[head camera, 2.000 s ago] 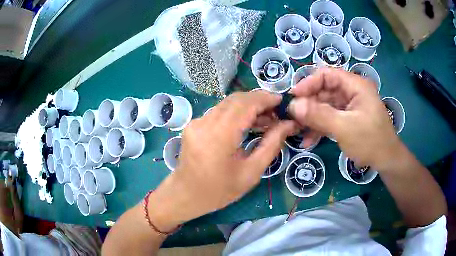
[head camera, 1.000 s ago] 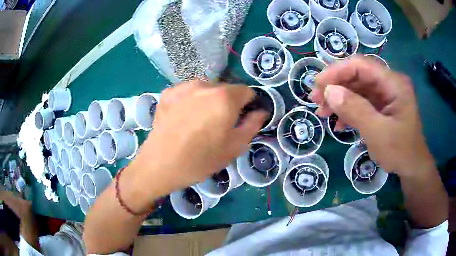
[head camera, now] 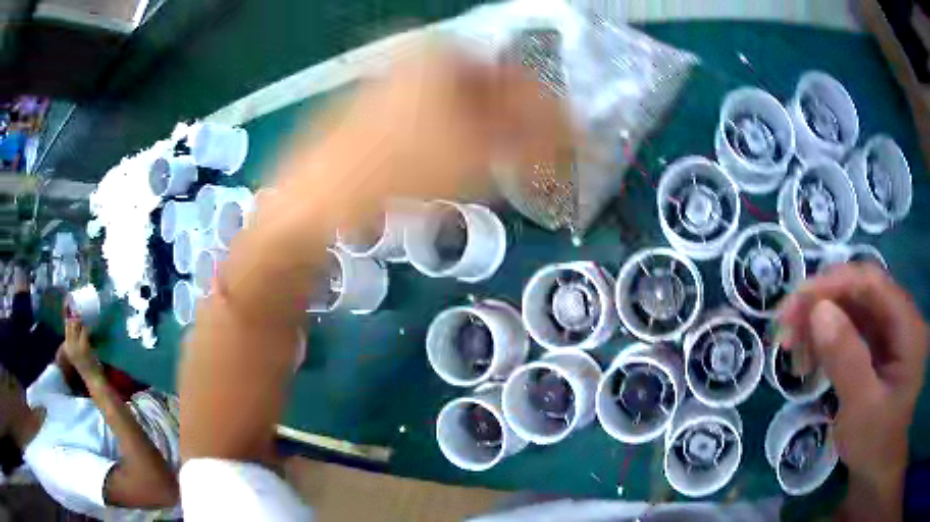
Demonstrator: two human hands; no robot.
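Observation:
White fan housings [head camera: 700, 207] with spokes and round motors inside stand in a cluster at centre and right. A clear plastic bag [head camera: 612, 102] of silver screws lies at top centre. My left hand [head camera: 489, 122] is strongly blurred over the bag's left part; its fingers and anything in them cannot be made out. My right hand [head camera: 862, 336] is above the housings at the right, fingers curled with the thumb near them; whether it pinches something small cannot be told.
More white housings [head camera: 454, 240] stand in rows at left, partly behind my left arm. A white heap of small parts [head camera: 122, 224] lies at the bench's far left. A co-worker [head camera: 87, 438] in a white top sits at lower left, holding a white part. The green bench [head camera: 377, 377] has a pale strip.
The view has shifted left, so the housings appear further right. My left hand has moved from the housings up over the screw bag. My right hand stays near the right-hand housings.

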